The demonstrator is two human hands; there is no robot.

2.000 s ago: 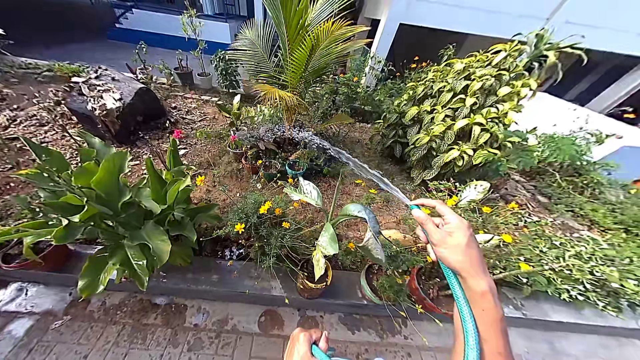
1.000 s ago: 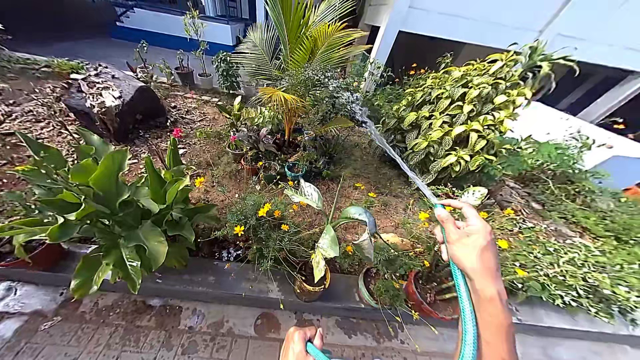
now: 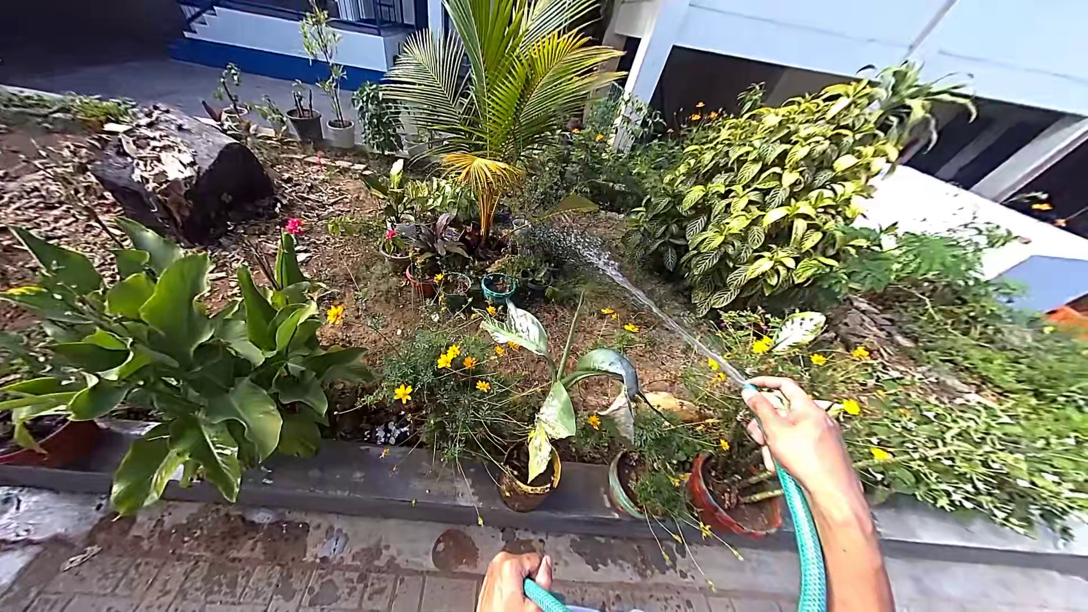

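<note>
My right hand [image 3: 799, 433] grips a green braided garden hose [image 3: 806, 535] near its outlet, with the thumb by the opening. A stream of water [image 3: 654, 310] leaves it up and to the left and breaks into spray over the soil near the small potted plants and a young palm [image 3: 501, 93]. At the bottom centre my left hand [image 3: 512, 583] is closed around another part of the hose. Between the hands and the bed stand a yellowish pot [image 3: 529, 491] with a variegated plant and a reddish pot [image 3: 733, 510] on the curb.
A concrete curb [image 3: 365, 480] edges the bed above wet brick paving [image 3: 340, 586]. A broad-leaved plant [image 3: 195, 357] leans over the curb at left. Behind are a dark tree stump [image 3: 187, 174], a teal pot [image 3: 499, 287], a large leafy shrub [image 3: 765, 195] and a white building wall [image 3: 850, 42].
The water stream first moved right, from the small pots toward the shrub, then came back slightly left and lower. Both hands have kept hold of the hose.
</note>
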